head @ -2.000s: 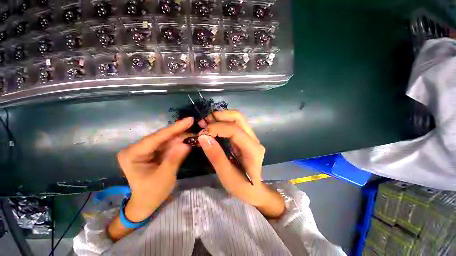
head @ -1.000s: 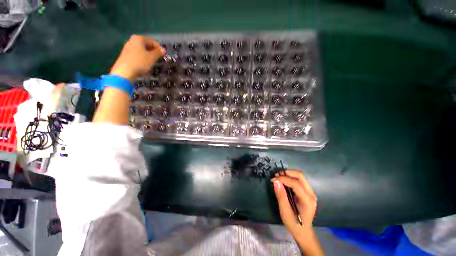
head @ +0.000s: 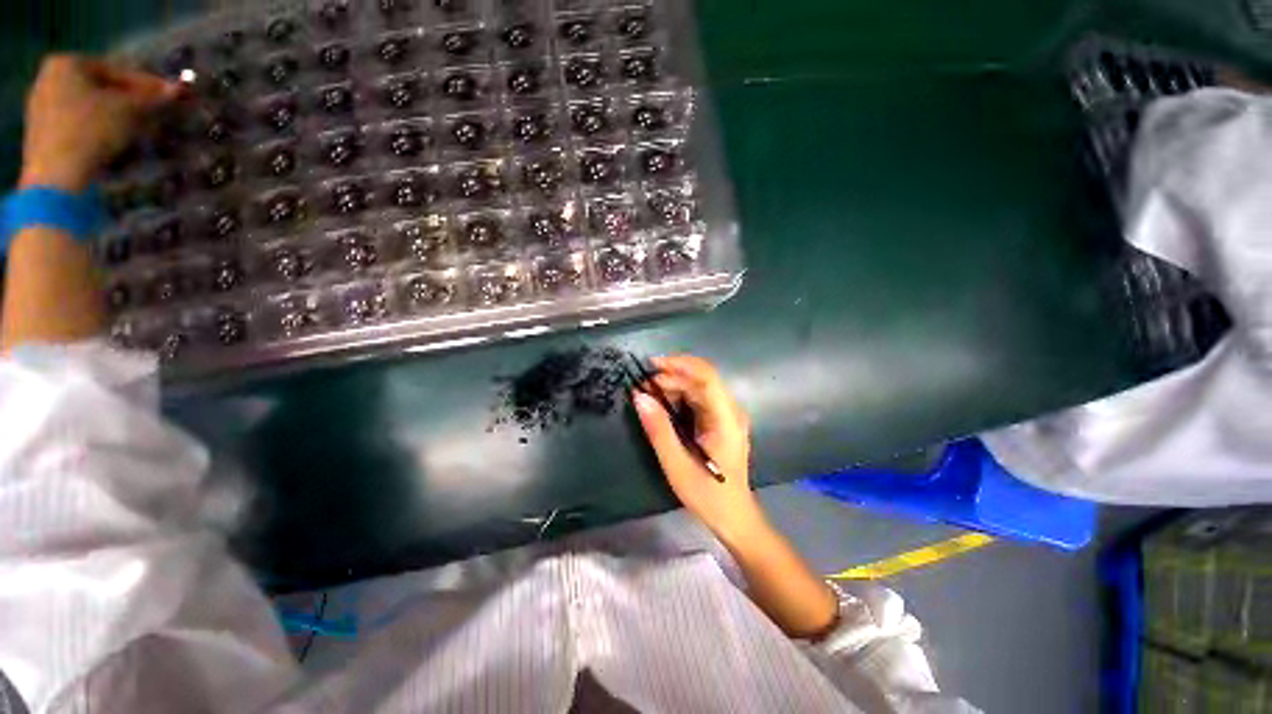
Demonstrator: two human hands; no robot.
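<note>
My left hand (head: 91,119), with a blue strap on its wrist, is over the far left part of the clear blister tray (head: 530,324). Its fingertips are pinched beside a small pale tab (head: 187,77); whether they grip a module is too small to tell. The tray's pockets hold dark round modules (head: 480,230). My right hand (head: 705,433) holds slim dark tweezers (head: 684,421), tips pointing up-left at the right edge of the heap of small black parts (head: 565,386) on the dark green mat.
Another person's pale sleeve (head: 1214,237) is at the right, beside another tray (head: 1151,265). A blue bin (head: 963,495), a yellow floor line (head: 914,557) and stacked wrapped boxes (head: 1207,600) are below the bench edge. A thin pale piece (head: 546,522) lies near the front edge.
Both hands were together below the heap; then the left hand moved out over the tray's far left, where it remains. The right hand stays by the heap with the tweezers. The view has shifted.
</note>
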